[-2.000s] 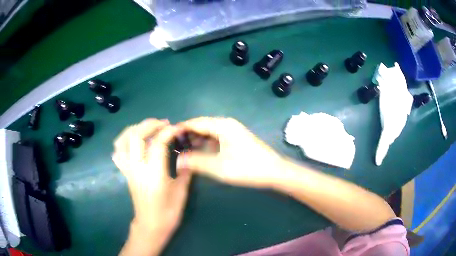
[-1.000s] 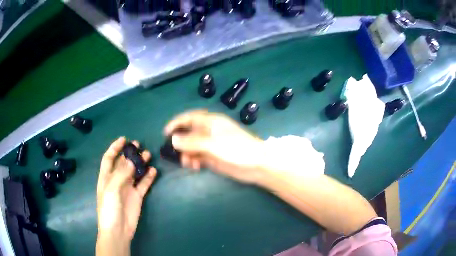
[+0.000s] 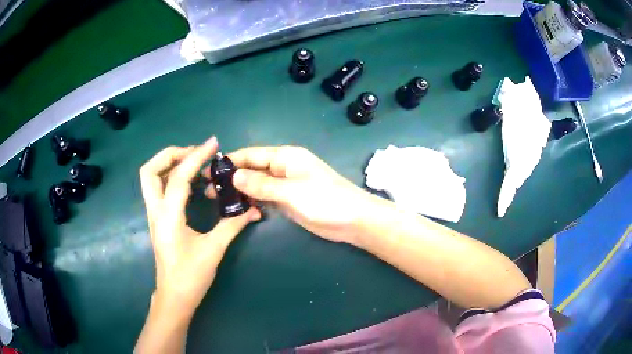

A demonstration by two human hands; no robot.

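Observation:
A glossy black plug (image 3: 229, 188) with a small silver tip is held upright between my two hands at centre left. My left hand (image 3: 181, 214) holds it from the left, with a fingertip near the tip and the thumb at the wide base. My right hand (image 3: 305, 190) pinches its barrel from the right with thumb and fingers. The inner fingers of my right hand are partly hidden behind the plug. A white ragged cloth (image 3: 419, 181) lies flat beyond my right forearm.
Several black plugs stand or lie at the left (image 3: 84, 174) and upper right (image 3: 364, 108). A second white cloth (image 3: 523, 142), a blue bin (image 3: 574, 81) with a bottle, and a thin white stick (image 3: 589, 142) are at right. A grey-silver tray (image 3: 277, 31) borders the top; black trays (image 3: 34, 297) are at left.
My hands, apart a second ago with a plug in the left and my right hand over another dark piece, have come together around one plug. The camera view has shifted, and the bench appears higher.

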